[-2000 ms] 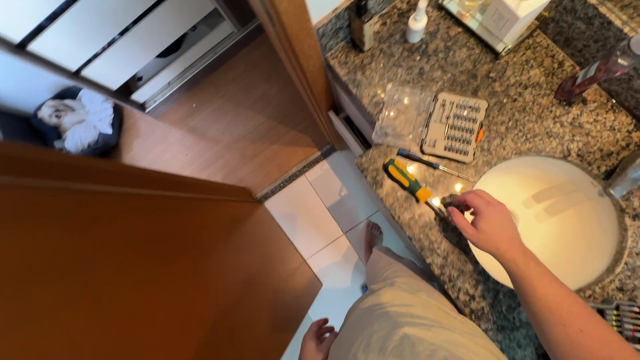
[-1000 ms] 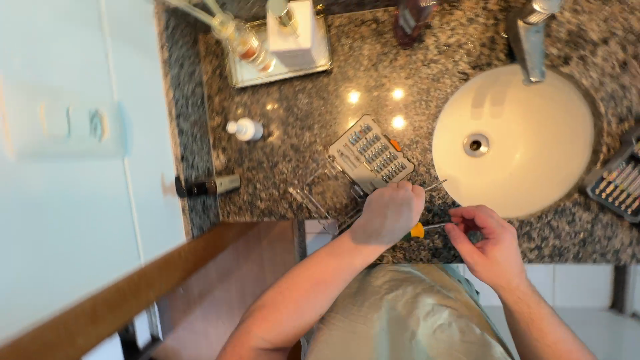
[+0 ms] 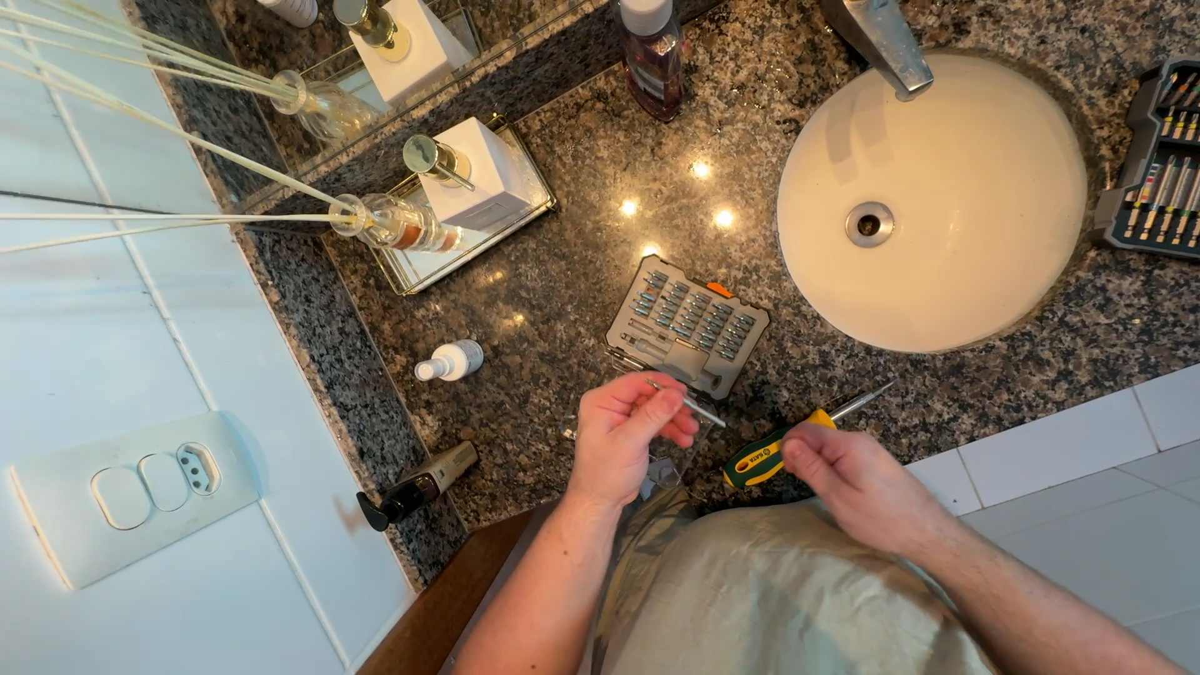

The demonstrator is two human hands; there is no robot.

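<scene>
Between the thumb and fingers of my left hand [image 3: 623, 436] is a thin metal shaft [image 3: 692, 405], just below the bit set case [image 3: 689, 323] with its rows of small screwdriver bits. My right hand [image 3: 858, 483] is at the green and yellow screwdriver [image 3: 771, 457], near the counter's front edge; its fingers are curled against the handle, and whether they grip it or only touch it I cannot tell. The screwdriver's shaft points up and right toward the sink. The case's clear lid is partly hidden behind my left hand.
A round white sink [image 3: 937, 281] with a metal faucet [image 3: 891, 56] lies at the right, a second bit case [image 3: 1158, 178] beyond it. A mirrored tray [image 3: 469, 258] holds a dispenser and reed diffuser. A small white bottle [image 3: 452, 360] stands left on the granite counter.
The view has swung toward the counter. My left hand, low and away from the counter two seconds ago, is now over it with the metal shaft.
</scene>
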